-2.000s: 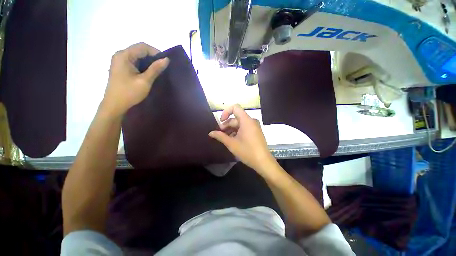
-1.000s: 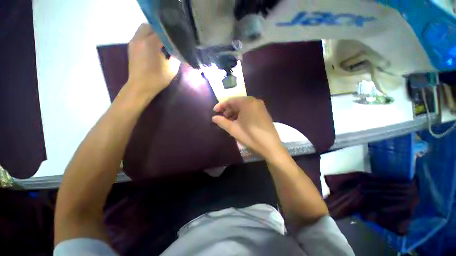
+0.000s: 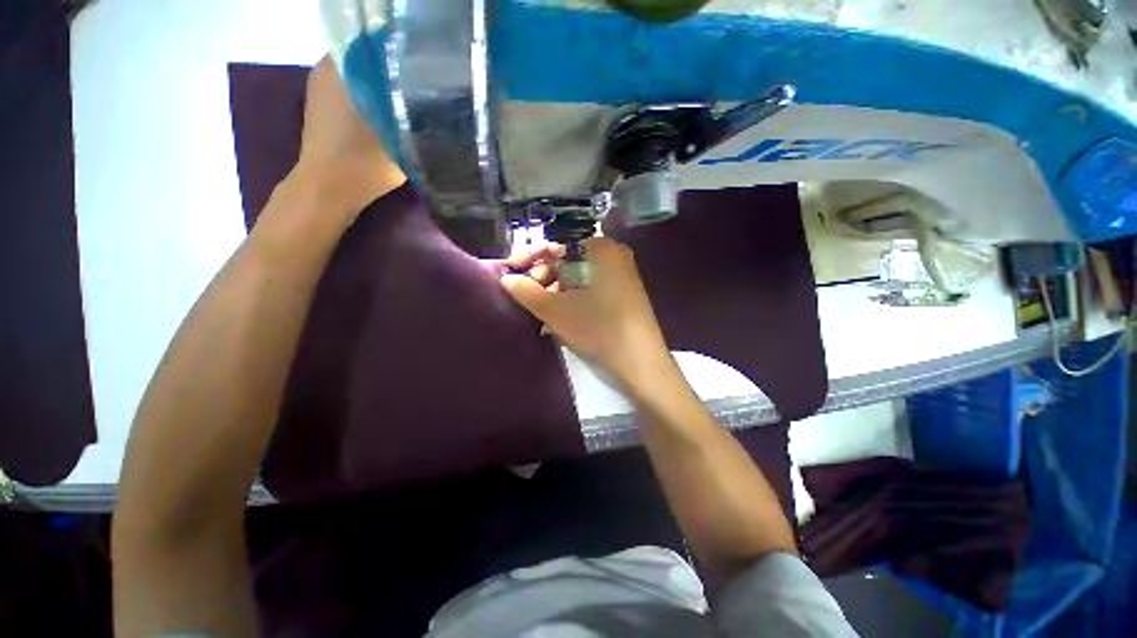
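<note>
A dark maroon cut panel (image 3: 424,361) lies flat on the white table with its right edge at the needle area of the sewing machine (image 3: 586,75). My left hand (image 3: 355,143) rests on the panel's upper part; its fingers are hidden behind the machine head. My right hand (image 3: 580,299) is at the presser foot area, thumb and index finger together at the panel's right edge, partly covered by the machine's small parts. Whether cloth is between these fingertips is hard to see. The needle itself is hidden.
A curved-edge maroon panel (image 3: 736,287) lies right of the needle. A long rounded maroon panel (image 3: 44,249) lies at far left. Metal thread snips (image 3: 916,297) lie on the right. A measuring tape (image 3: 873,378) runs along the front edge. A blue crate (image 3: 960,430) and crumpled maroon cloth (image 3: 923,523) are lower right.
The view has shifted, so the machine head shows larger and lower. My left hand has gone further behind the head. My right hand has come closer to the presser foot.
</note>
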